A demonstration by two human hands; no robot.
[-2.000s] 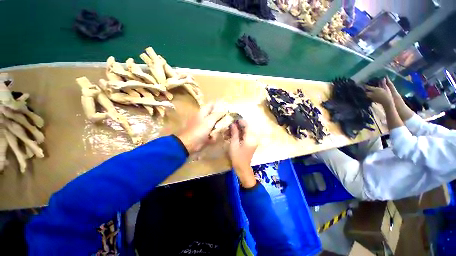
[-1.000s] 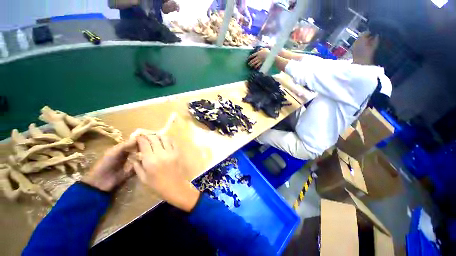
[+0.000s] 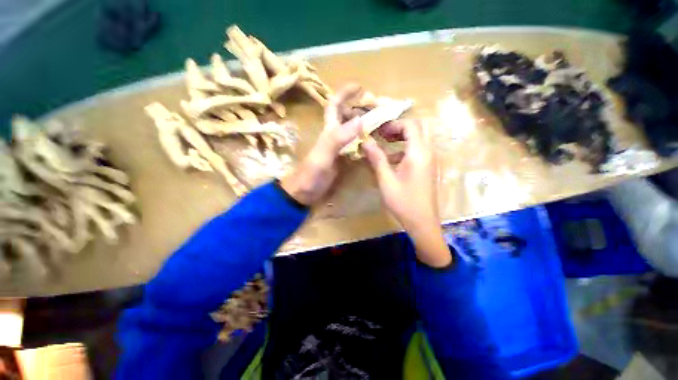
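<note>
A beige leg part [image 3: 386,113] is held between my two bare hands over the tan shelf [image 3: 334,211]. My left hand [image 3: 327,148] grips its left end. My right hand [image 3: 405,167] has its fingers on the part's lower right side. Blur and fingers hide where the hands meet the part. Beige leg parts [image 3: 230,100] lie in a loose group left of my hands, and a bigger heap [image 3: 59,193] is at the far left. A flat black-and-beige heap of small pieces [image 3: 546,104] lies to the right.
A green belt [image 3: 67,70] runs behind the shelf with a dark clump [image 3: 126,26] on it. All-black parts [image 3: 650,89] are at the far right. A blue bin [image 3: 520,289] is below the shelf edge. A neighbour's sleeve [image 3: 647,223] shows at right. Cardboard [image 3: 56,362] is at lower left.
The view has swung back left from the neighbour, so the far-left heap shows again. My hands hold a beige part that now shows more clearly between them.
</note>
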